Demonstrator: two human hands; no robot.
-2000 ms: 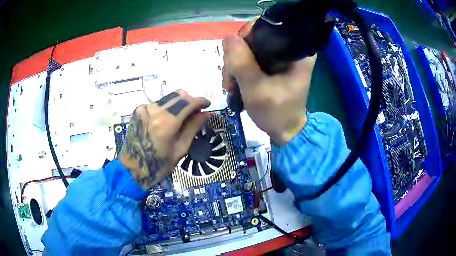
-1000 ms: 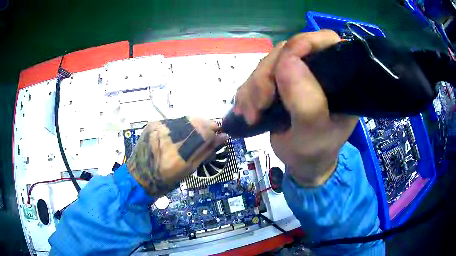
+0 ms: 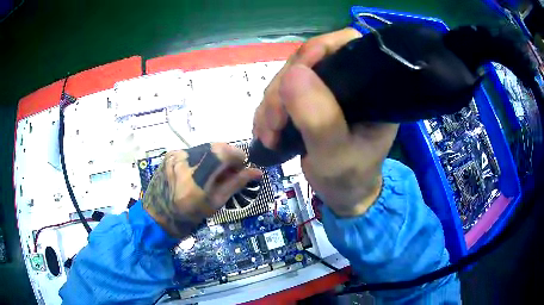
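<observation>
My right hand point(image 3: 325, 113) grips the black electric screwdriver point(image 3: 393, 77), held nearly level with its tip pointing left at my left fingertips. My left hand point(image 3: 200, 179), with dark tape on its back, is over the blue mainboard point(image 3: 238, 244). Its thumb and fingers are bent together near the screwdriver tip; whether they pinch a screw cannot be told. The black fan point(image 3: 247, 193) on its silvery heatsink shows partly beside my left fingers. The mainboard lies on the white rear chassis panel point(image 3: 89, 137).
Red-orange foam point(image 3: 221, 58) borders the panel. A blue bin point(image 3: 458, 250) of mainboards stands at the right, with another partly visible beyond. A black display cable point(image 3: 62, 143) runs down the panel's left side. The screwdriver's cord point(image 3: 417, 280) curves across the lower right.
The screwdriver has swung from upright to nearly level, its body now pointing right. My left hand has moved slightly down and stays over the fan area. The view has shifted a little.
</observation>
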